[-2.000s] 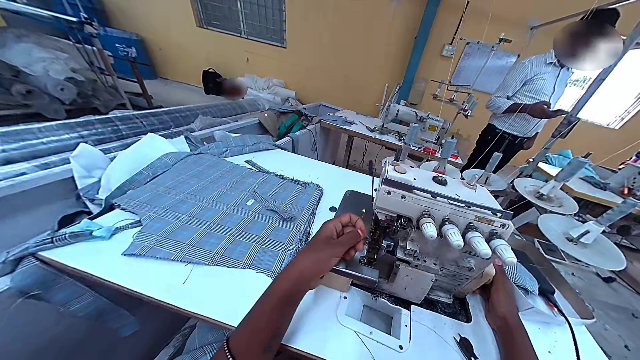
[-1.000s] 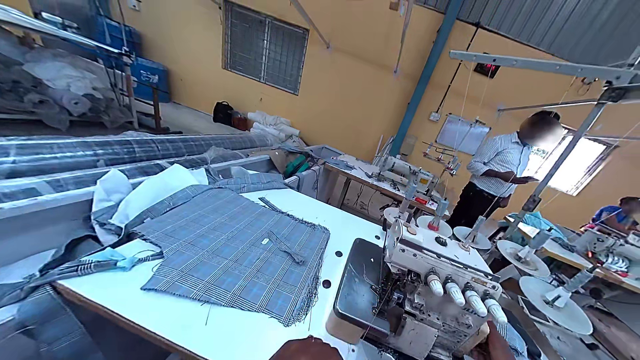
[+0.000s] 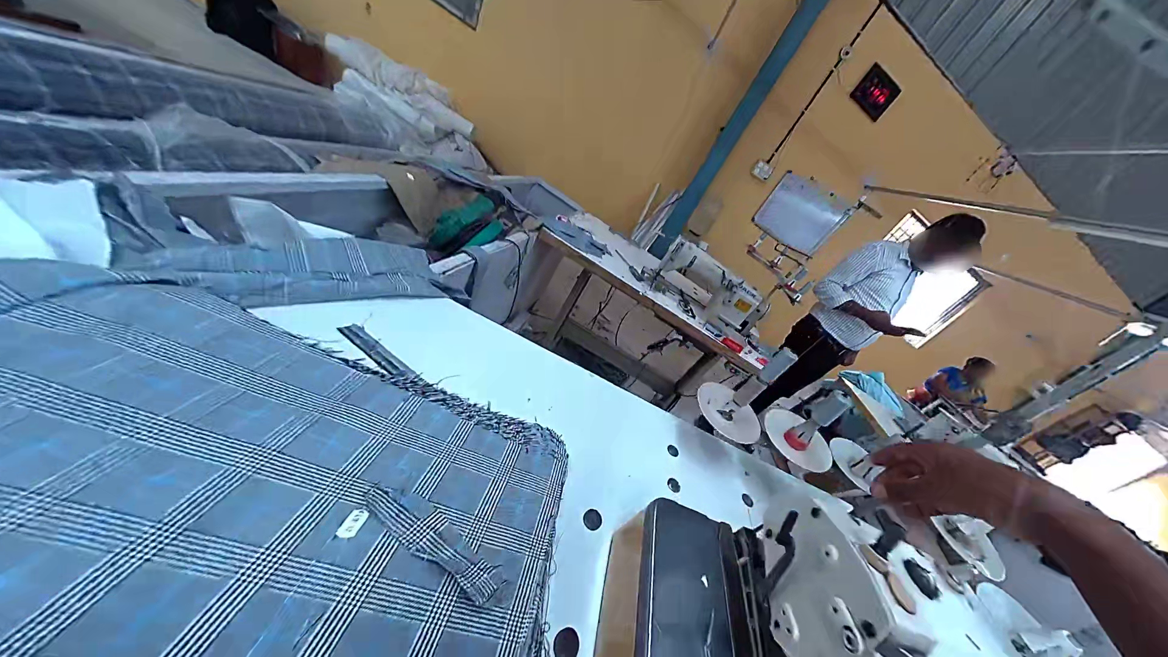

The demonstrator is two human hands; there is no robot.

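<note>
My right hand (image 3: 926,479) reaches in from the right edge over the sewing machine (image 3: 821,584), near the thread cone discs behind it. Its fingers are bent, and whether they hold anything is not clear. The machine's dark cover plate faces me at the bottom. To its left, blue-grey checked fabric (image 3: 274,456) lies flat on the white table (image 3: 493,342), with a frayed edge, a small white label (image 3: 351,523) and a narrow checked strip (image 3: 433,543) on top. My left hand is out of view.
Wrapped fabric rolls (image 3: 182,100) lie behind the table at the left. Another sewing machine (image 3: 716,283) stands on a bench beyond. A person in a striped shirt (image 3: 867,292) stands near the wall, and another person (image 3: 958,379) sits farther right.
The view has swung and tilted strongly. My left hand, near the needle area two seconds ago, has left the view. My right hand has moved from the machine's right side to above its far part.
</note>
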